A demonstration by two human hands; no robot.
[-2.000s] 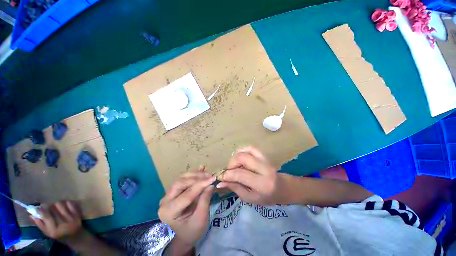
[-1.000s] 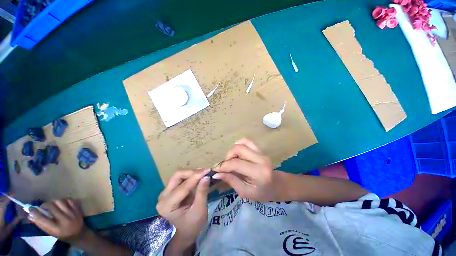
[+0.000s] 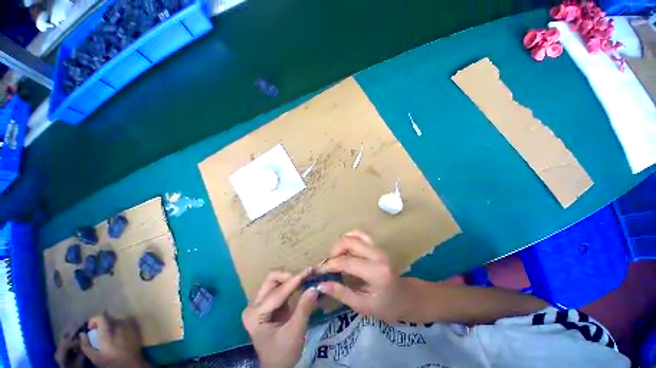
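Note:
My left hand [image 3: 282, 316] and my right hand [image 3: 360, 277] meet over the near edge of the cardboard sheet [image 3: 324, 215]. Their fingertips pinch a small dark-blue piece [image 3: 321, 279] between them, partly hidden by the fingers. The white glue bottle [image 3: 390, 203] lies on the sheet ahead of my right hand, its thin nozzle pointing away. A white square [image 3: 252, 198] with a white disc [image 3: 270, 179] on it lies at the sheet's left part. Thin white tips [image 3: 357, 157] lie near it.
At left, a neighbour's hands [image 3: 108, 343] hold something white by a cardboard mat [image 3: 169, 287] with several navy pieces [image 3: 150, 265]. A single navy piece [image 3: 202, 299] lies between the mats. A blue bin [image 3: 137, 65] stands top left; a cardboard strip [image 3: 525, 133] and red-pink pieces [image 3: 543, 43] are at right.
The view has shifted, showing more of the blue bin at top left. The dark-blue piece shows more between my fingertips. The neighbour's long thin nozzle no longer shows.

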